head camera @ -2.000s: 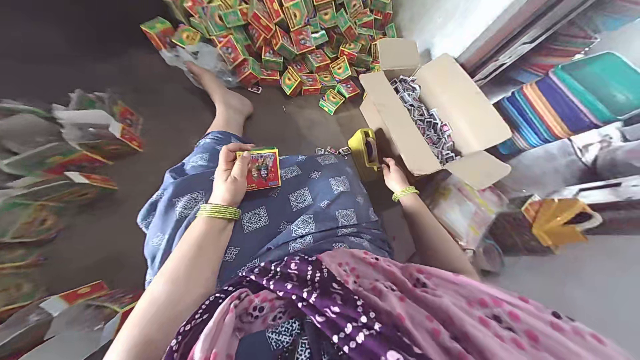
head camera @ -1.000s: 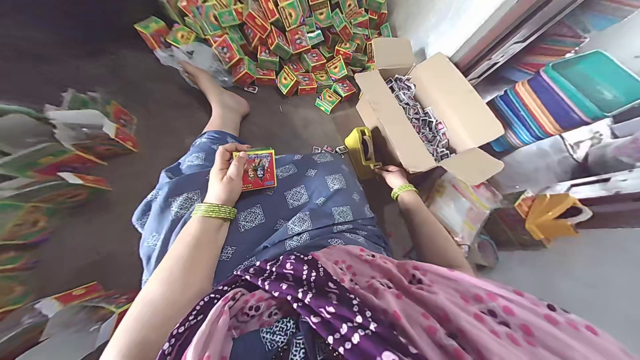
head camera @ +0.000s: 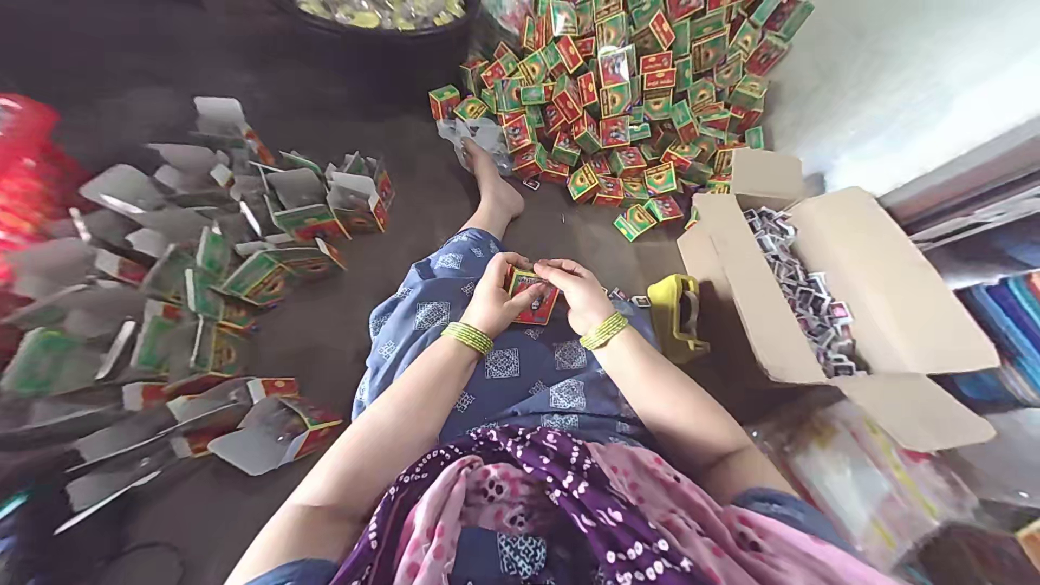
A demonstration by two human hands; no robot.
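My left hand [head camera: 497, 294] grips a small red, green and yellow printed carton [head camera: 536, 302] over my lap. The fingers of my right hand [head camera: 575, 292] are on the same carton at its upper right edge; whether they pinch anything small there cannot be made out. Right of my right hand, a yellow plastic container with a handle [head camera: 668, 317] stands by my knee, with a few small dark-and-white pieces [head camera: 640, 301] beside it. Further right is an open cardboard box [head camera: 751, 317] holding many similar small pieces [head camera: 800, 284].
A heap of printed cartons [head camera: 613, 130] lies ahead, beyond my bare foot. Many open-topped cartons [head camera: 309, 203] spread over the floor at left. A dark tub [head camera: 390, 32] stands at the top. Plastic packets [head camera: 853, 471] lie at lower right, near stacked coloured trays [head camera: 1007, 317].
My right hand has moved from beside the yellow container to the carton in my left hand. The view has swung left.
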